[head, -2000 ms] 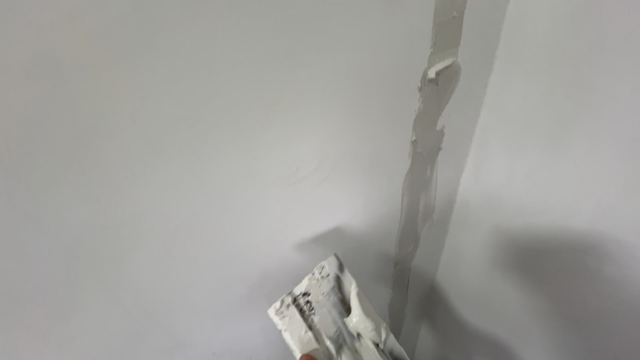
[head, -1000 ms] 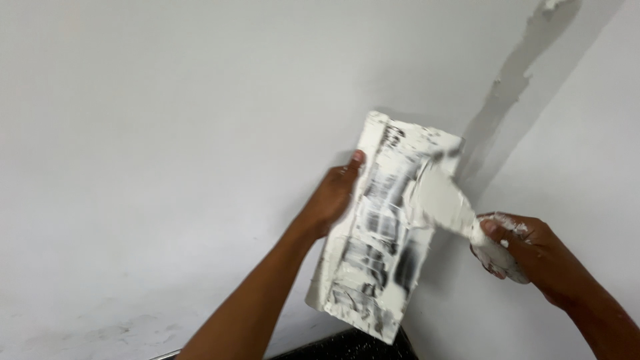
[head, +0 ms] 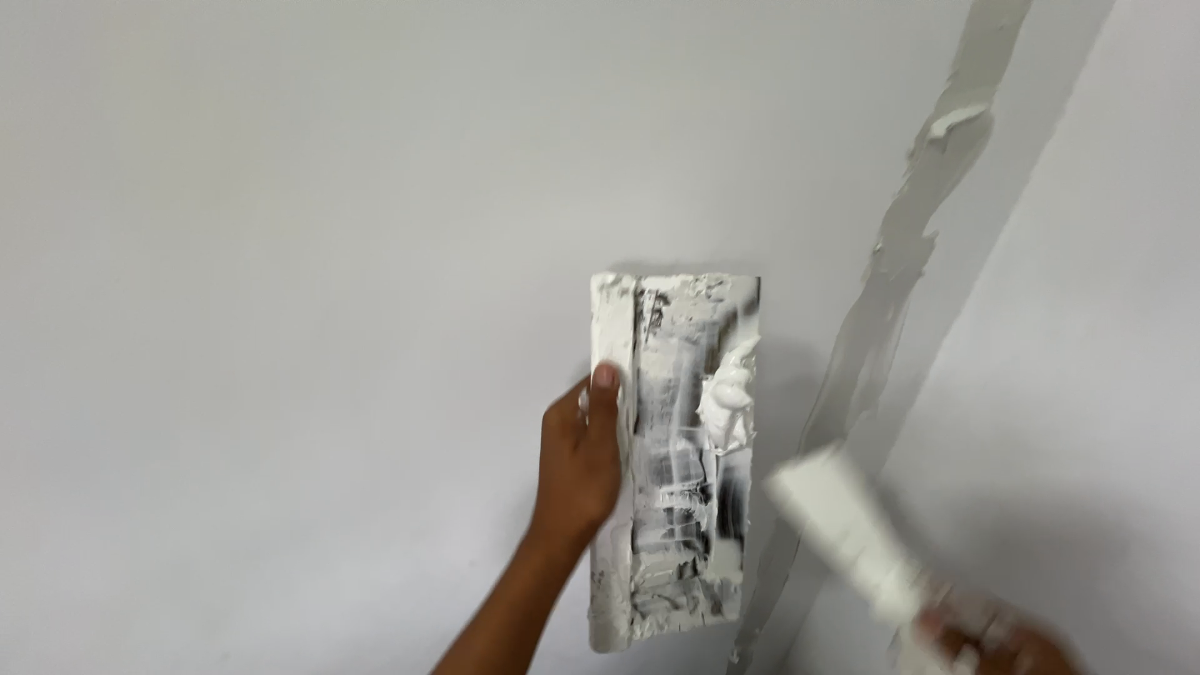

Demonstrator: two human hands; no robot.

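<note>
My left hand [head: 581,459] grips the left edge of a wide flat filling blade [head: 670,469], smeared with white and dark compound and held upright against the pale wall. A thick white lump of compound [head: 729,398] sits near the blade's right edge. At the lower right, my right hand [head: 998,637], blurred and spotted with white, is closed around a compound-coated putty knife [head: 848,530]. The knife's tip is apart from the wide blade, over the lower part of a grey strip of wet filler [head: 872,319].
A smooth light wall [head: 281,281] fills the left side. Along the right runs an inside corner with a second wall [head: 1078,375]. A raised white ridge of compound [head: 958,122] stands on the upper filler strip.
The putty knife, over the wide blade one second ago, is now off it to the lower right. The wide blade has turned more upright. The view has shifted.
</note>
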